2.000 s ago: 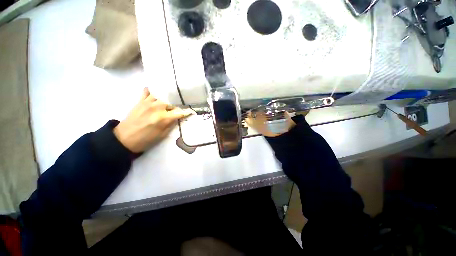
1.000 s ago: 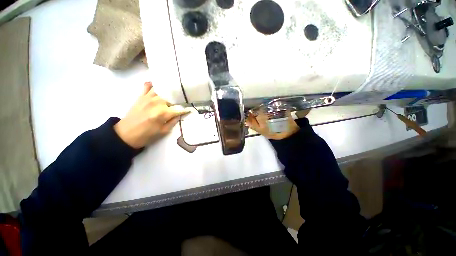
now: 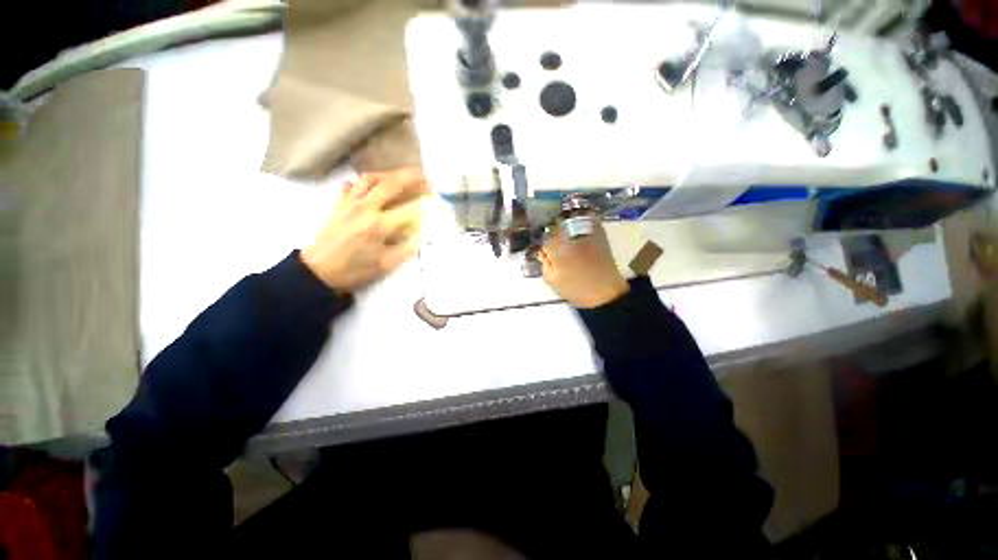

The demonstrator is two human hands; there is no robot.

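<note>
The white sewing machine head [image 3: 635, 131] with a blue stripe stands in front of me. My left hand [image 3: 367, 230] lies on the table left of the needle area, its fingertips at the lower edge of a beige-brown fabric panel [image 3: 339, 88]; whether they grip it I cannot tell. My right hand [image 3: 580, 260] is by the needle area [image 3: 512, 224], below the tension knob. Its fingertips are partly hidden and blurred, and I cannot tell if they hold anything. The long dark glossy piece [image 3: 519, 197] stands over the needle.
A long beige-brown panel [image 3: 77, 252] lies on the table's left. A small brown tab [image 3: 646, 258] lies on the bed right of my right hand. An orange-brown handled tool [image 3: 859, 287] lies at the far right. More brown cloth [image 3: 782, 438] shows below the table.
The view has shifted and widened, showing more of the machine. My left hand has moved up toward the fabric panel behind it. The small brown tab now shows beside my right hand.
</note>
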